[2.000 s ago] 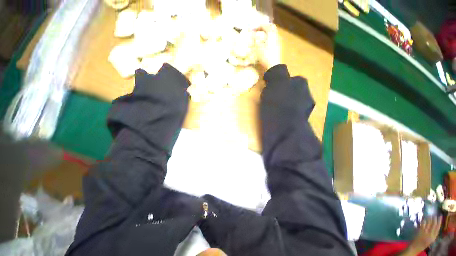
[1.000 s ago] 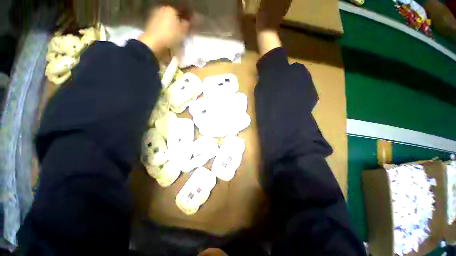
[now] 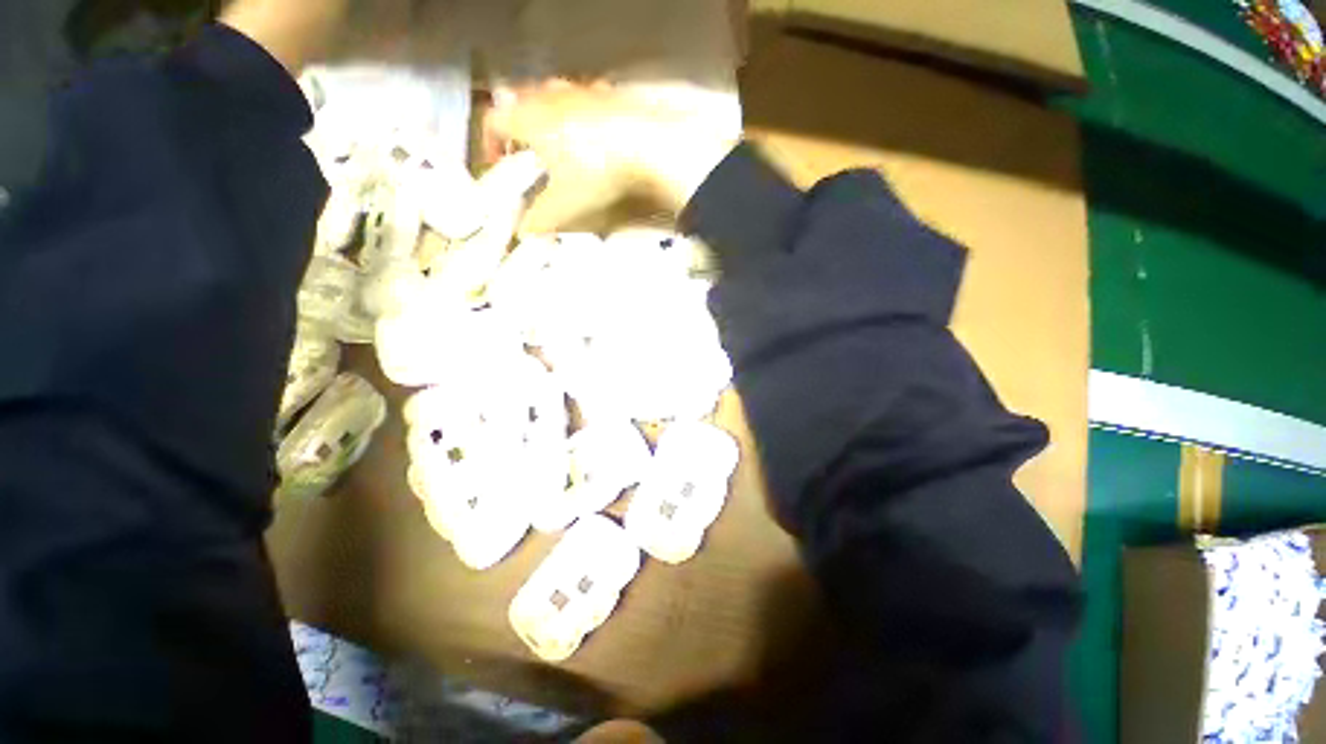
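Cream-white plastic housings with small dark square openings lie in a heap point(image 3: 480, 451) in the middle, the upper ones washed out by glare. One housing point(image 3: 577, 584) lies at the near side of the heap. My left hand point(image 3: 284, 21) is at the top left, blurred and cut off by the top edge; only its wrist side shows. My right hand point(image 3: 618, 138) is beyond the heap, blurred and overexposed, its fingers pointing left. What either hand holds cannot be made out.
Brown cardboard point(image 3: 931, 189) lies under the housings on a green bench point(image 3: 1192, 247). White sheet point(image 3: 386, 102) shows behind the heap. A blue-marked sheet point(image 3: 342, 676) is at the near edge. A carton of white bits point(image 3: 1258, 640) stands at lower right.
The hands were beside the heap, then reached to the far side. My left hand has since moved left and up; my right hand has moved left and nearer. More housings show at the heap's left.
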